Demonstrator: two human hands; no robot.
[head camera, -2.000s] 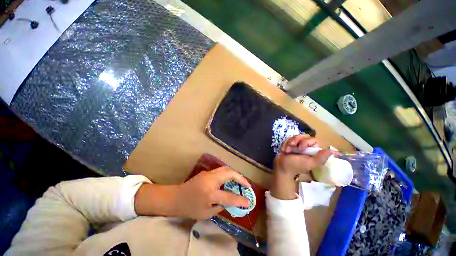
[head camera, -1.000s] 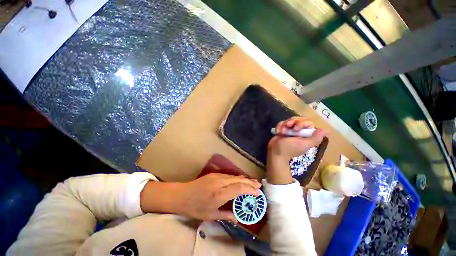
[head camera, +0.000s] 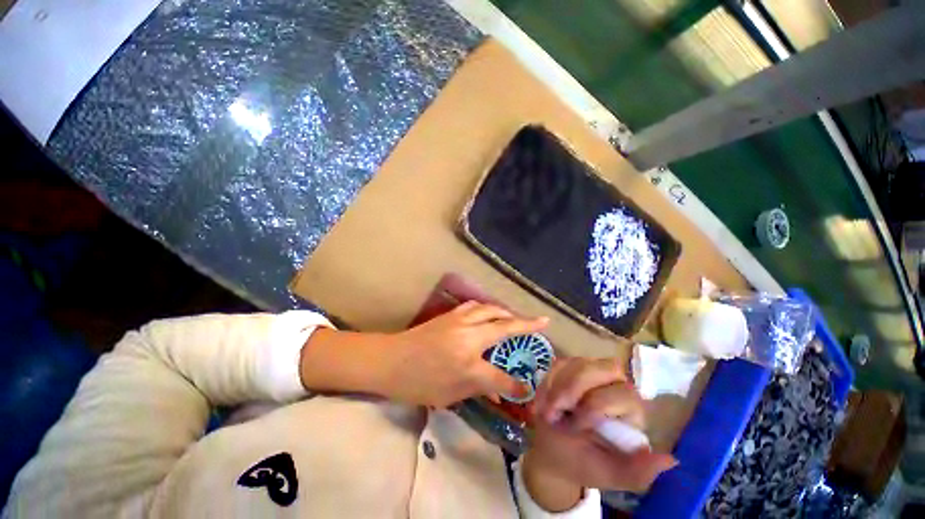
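Note:
My left hand (head camera: 461, 355) holds a pale teal spoked wheel (head camera: 521, 365) by its rim, above the red-brown block (head camera: 456, 293). My right hand (head camera: 583, 426) is shut around a tool with a chunky white handle (head camera: 621, 436), close beside the wheel at its right. The tool's tip is hidden by the fingers, so I cannot tell whether it touches the wheel. The black tray (head camera: 532, 203) lies ahead with small white parts (head camera: 621, 262) piled at its right end.
A cream-white pot (head camera: 715, 329), a folded white cloth (head camera: 665, 371) and a clear bag (head camera: 786, 329) lie by the blue bin (head camera: 718, 421) of dark parts. Bubble wrap (head camera: 254, 152) covers the left. Round parts (head camera: 772, 228) sit on the green belt behind a metal post (head camera: 751, 96).
My right hand has moved from over the tray down towards me, beside the wheel, still gripping the tool. The white pile is now uncovered. My left hand still holds the wheel.

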